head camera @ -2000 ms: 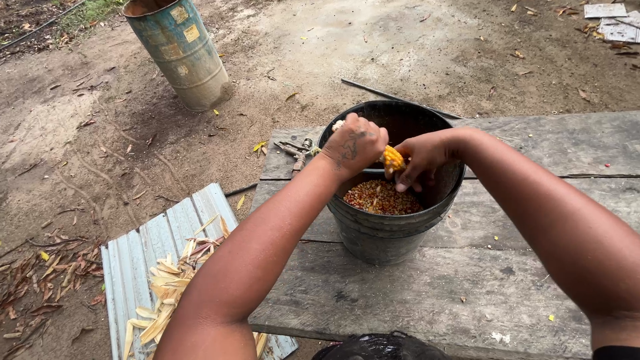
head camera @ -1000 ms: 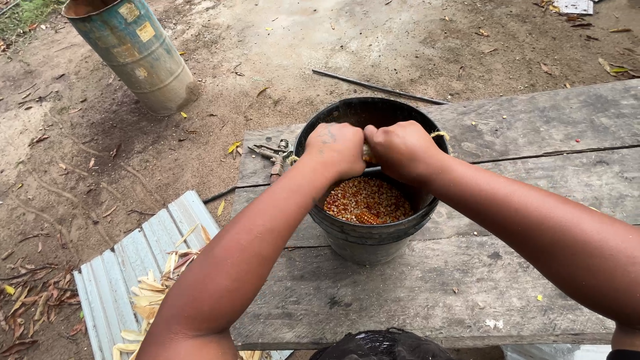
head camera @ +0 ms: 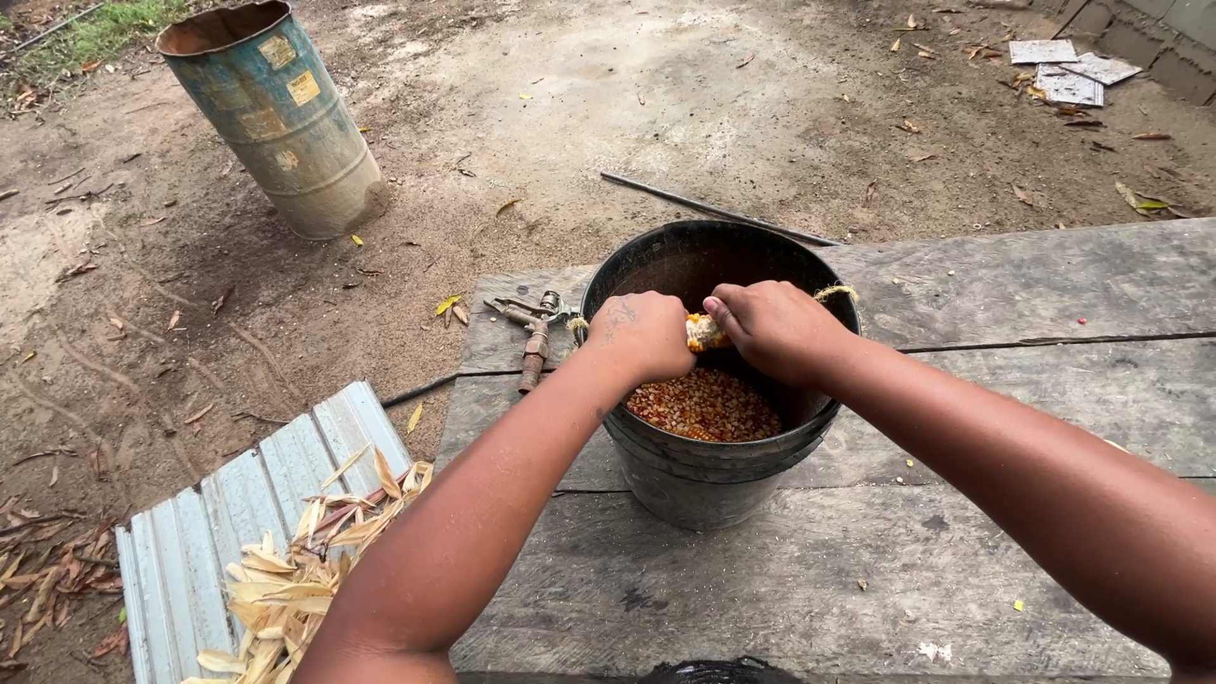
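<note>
A partly shelled corn cob [head camera: 703, 332], with pale bare core and some yellow kernels, is held level over a black plastic bucket [head camera: 708, 465]. My left hand [head camera: 644, 332] is closed around the cob's left end. At its right end, my right hand [head camera: 774, 328] grips it with the thumb on top. Loose orange and yellow corn kernels [head camera: 708, 404] lie inside the bucket below both hands. Yellowish cord [head camera: 836, 292] is tied at the bucket's right rim. The bucket stands on a weathered wooden table [head camera: 807, 579]. The cob's ends are hidden by my fingers.
A rusty metal valve fitting [head camera: 535, 347] lies left of the bucket. Dry corn husks [head camera: 294, 589] rest on corrugated metal sheeting [head camera: 256, 475] at lower left. A thin dark rod [head camera: 712, 207] lies beyond the table. A worn metal drum [head camera: 285, 123] and broken tiles [head camera: 1069, 71] stand farther off.
My hands were close together one second ago, nearly hiding the cob; they are now farther apart with its part-bare middle showing. Two seconds ago more yellow kernels showed on the cob then held.
</note>
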